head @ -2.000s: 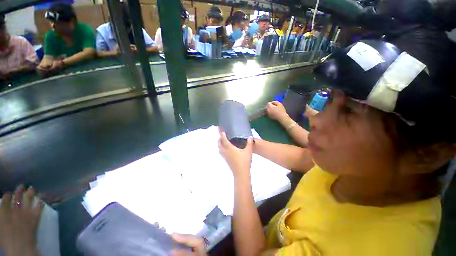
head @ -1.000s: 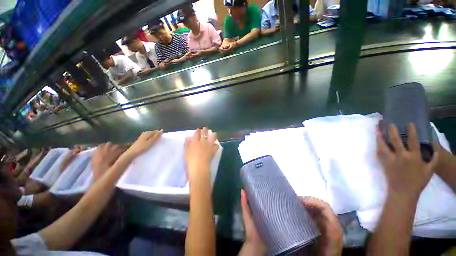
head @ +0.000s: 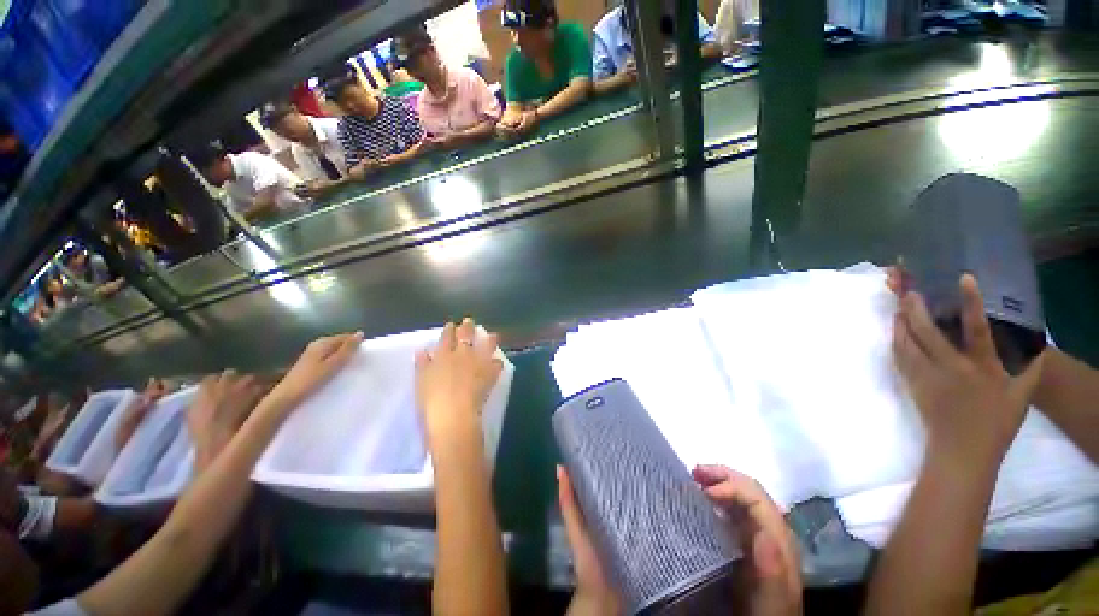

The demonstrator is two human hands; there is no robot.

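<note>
A dark grey speaker (head: 645,499) with a fine-textured grille stands tilted between my two hands at the lower middle, its small badge near the upper end. My left hand (head: 581,548) holds its left side, mostly hidden behind the speaker and cut off by the lower edge. My right hand (head: 757,535) holds its right side near the lower end. White sheets (head: 651,349) lie in a fanned stack behind the speaker, and a second stack (head: 820,373) lies to the right.
At right, a neighbour's hands hold another speaker (head: 974,259) above the sheets. At left, a neighbour's hands rest on a white foam tray (head: 374,481); more trays (head: 151,463) are farther left. A green post (head: 789,132) stands by the shiny conveyor (head: 579,241). People sit across it.
The view has swung left from the right-hand neighbour to the bench and trays. My speaker is now upright-tilted between both hands. Since the middle frame, the neighbour's speaker has turned, showing its badge.
</note>
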